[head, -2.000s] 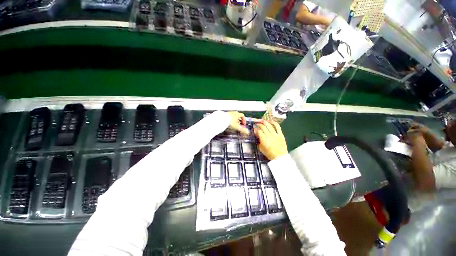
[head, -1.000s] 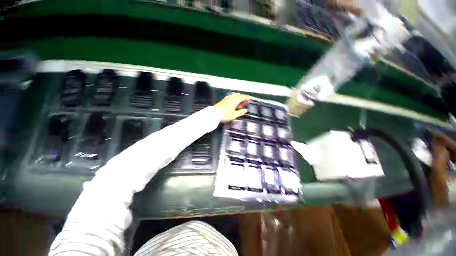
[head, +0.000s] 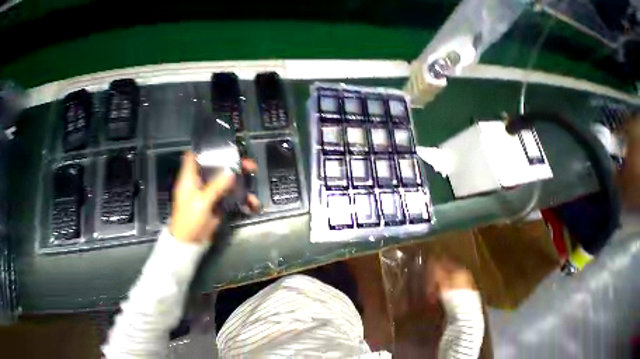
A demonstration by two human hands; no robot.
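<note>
My left hand [head: 200, 203] grips a black keypad phone [head: 216, 144] above the phone tray [head: 165, 146]; the phone is blurred with a bright glare on it. Other phones lie in the tray's pockets, and the third pocket of the back row holds no phone. The lens tray [head: 316, 161], with a grid of square screen lenses, lies to the right, touched by neither hand. My right hand [head: 449, 277] is low, below the bench edge, over brown cardboard; it is blurred and its fingers are unclear.
A white box [head: 484, 160] stands right of the lens tray, with a white wipe [head: 436, 160] at its left side. A thick black hose [head: 602, 165] curves at the right. The conveyor's pale edge rail [head: 351, 69] runs behind the trays. Clear plastic lies by the cardboard [head: 505, 259].
My left hand has moved from the lens tray to the phone tray and taken hold of a phone. My right hand, out of view one second ago, shows low at the right. The view has shifted.
</note>
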